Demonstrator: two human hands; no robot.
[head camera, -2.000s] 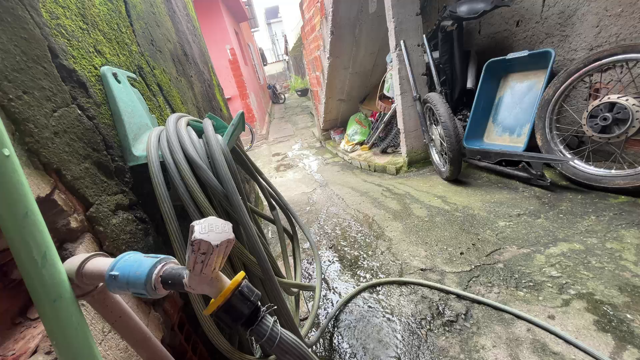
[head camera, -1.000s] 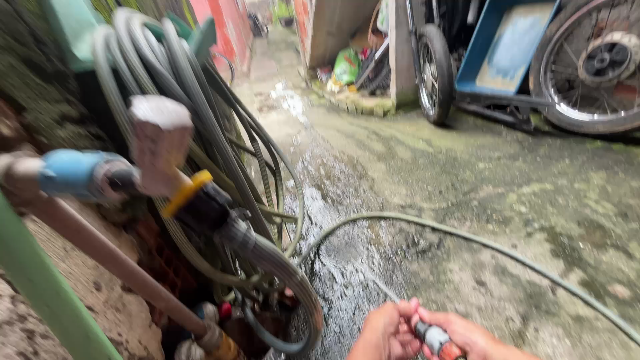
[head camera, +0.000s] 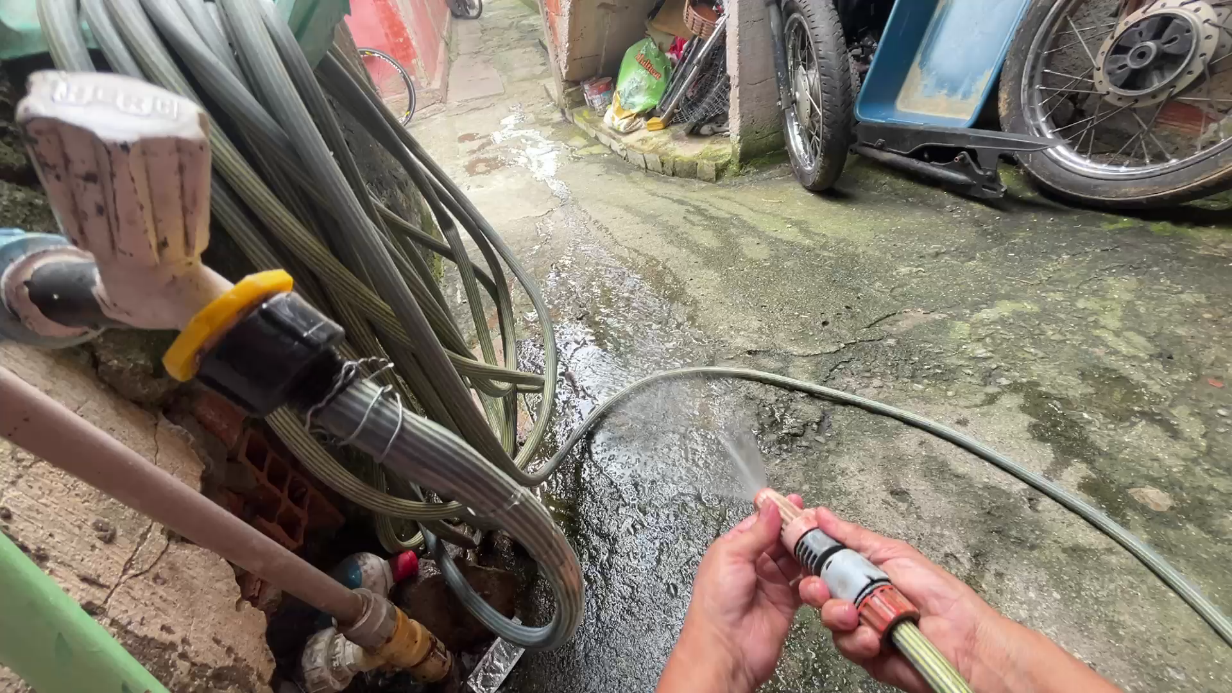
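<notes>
My right hand is closed around the grey and orange connector of a hose spray nozzle, at the lower right of the head view. My left hand has thumb and fingers on the nozzle's pale tip. A fan of water sprays from the tip over the wet concrete. The green ribbed garden hose leaves the connector toward the bottom edge. At the left, a plastic tap with a yellow ring joins a hose end bound with wire. Behind it, a coiled hose hangs on a green holder.
A stretch of hose arcs across the wet concrete floor. Motorcycle wheels, a blue plastic tub and a bag stand at the back. Pipes run along the rough left wall; a green pole crosses the lower left corner.
Both hands, absent two seconds ago, came into view with the nozzle a second ago. The water now leaves the tip as a wider fan instead of a thin jet. The view has tilted down.
</notes>
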